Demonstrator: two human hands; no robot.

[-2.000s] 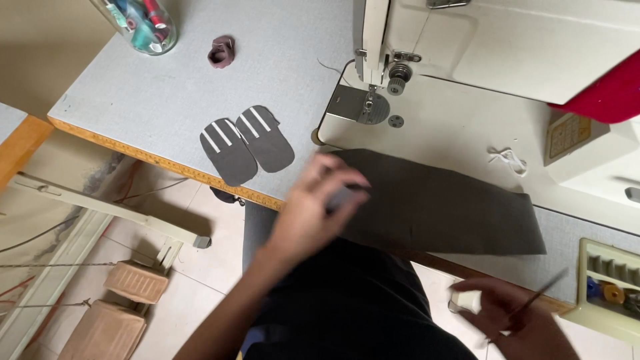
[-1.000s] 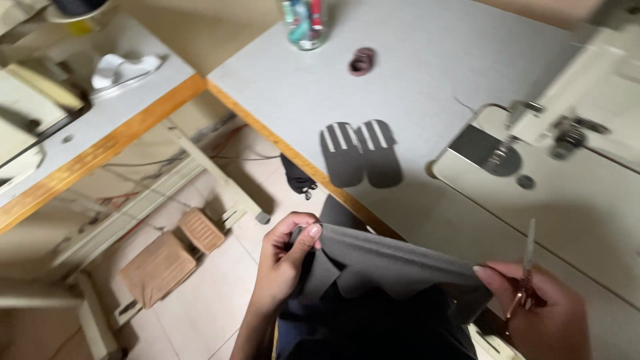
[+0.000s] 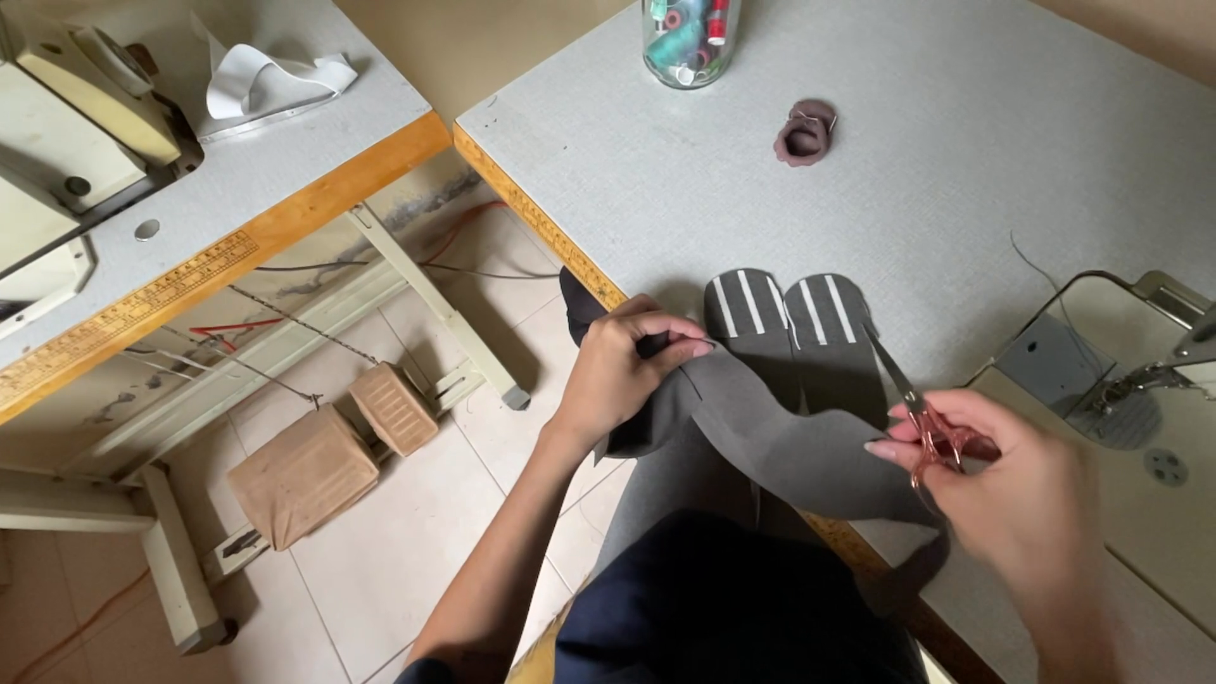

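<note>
A dark grey fabric piece point(image 3: 788, 437) stretches over the table's front edge, its left end pinched between the thumb and fingers of my left hand point(image 3: 636, 366). My right hand point(image 3: 997, 484) grips small scissors with rose-gold handles point(image 3: 936, 442), blades pointing up and left; its fingertips are at the fabric's right part. Just beyond the fabric lie two grey rounded pieces with white stripes, the left one point(image 3: 746, 309) beside the right one point(image 3: 828, 313), their lower parts partly covered.
Sewing machine parts point(image 3: 1130, 399) stand at the right. A jar of thread spools point(image 3: 686, 38) and a mauve fabric ring point(image 3: 806, 133) sit at the back. To the left are another table point(image 3: 380, 76) with a white strip point(image 3: 275, 81), and foot pedals point(image 3: 304, 475) on the floor.
My left hand has moved from the cloth's left end over the floor to beside the striped pieces. The scissors in my right hand now point up and left. The view has shifted left since two seconds ago.
</note>
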